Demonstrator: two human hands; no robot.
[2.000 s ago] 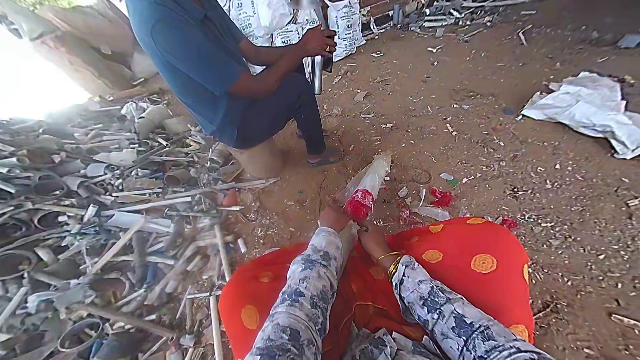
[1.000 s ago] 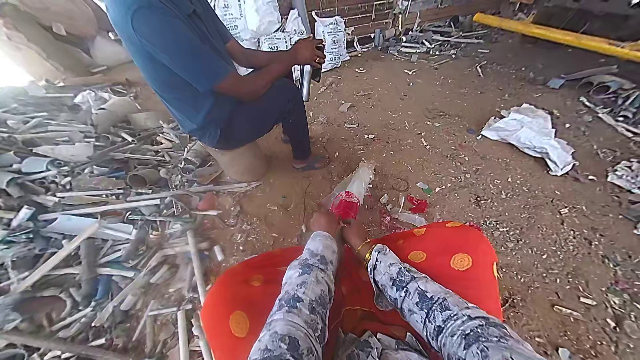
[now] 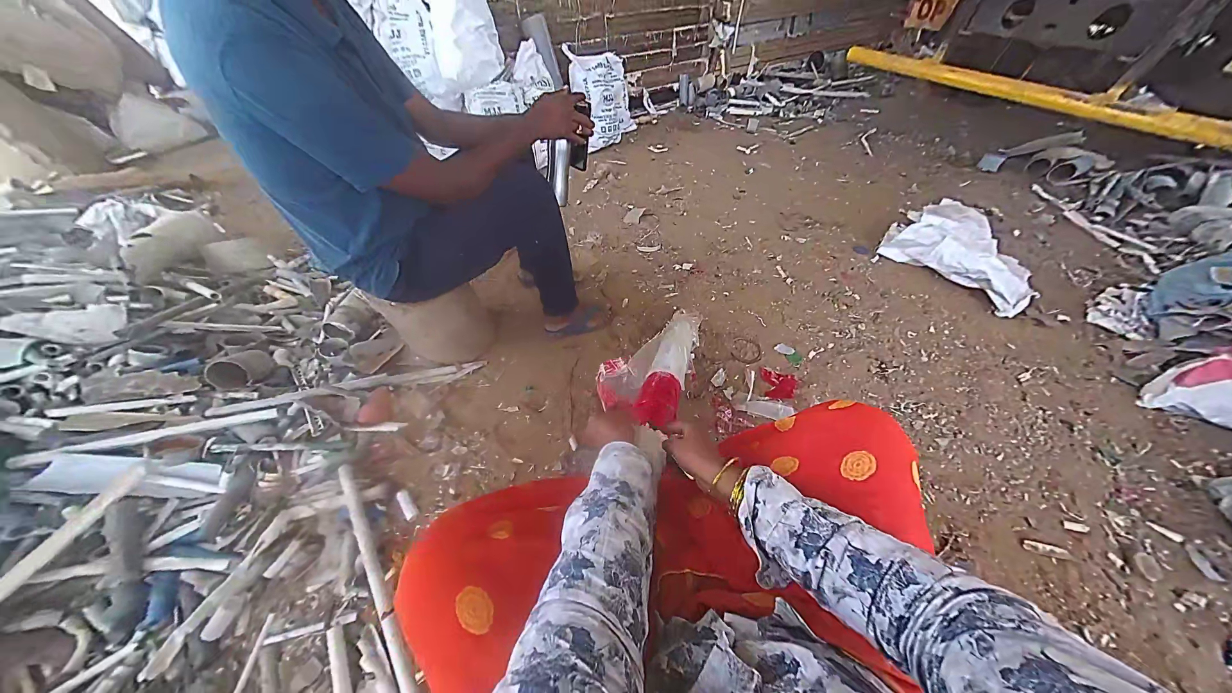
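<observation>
Between my knees lies a long pale piece, pipe-like, with a red wrapped band (image 3: 658, 397) and clear plastic film (image 3: 624, 377) hanging at its left side. My left hand (image 3: 608, 426) grips the film or the piece at its left, just below the red band. My right hand (image 3: 689, 447), with yellow bangles at the wrist, has its fingers closed on the near part of the same piece, at its right. The fingertips of both hands are partly hidden or blurred. Red plastic scraps (image 3: 778, 384) lie on the dirt beyond my right knee.
A heap of pipe offcuts (image 3: 241, 370) fills the left side. A person in a blue shirt (image 3: 289, 125) sits ahead, holding a dark object. White sacks (image 3: 599, 96) stand behind. A white sheet (image 3: 958, 255) lies at right, near more scrap, with a yellow bar (image 3: 1039, 94) beyond.
The view has shifted, showing more of the right side. Clear film with red on it now spreads out to the left of the red band. Both hands stay close together at the piece.
</observation>
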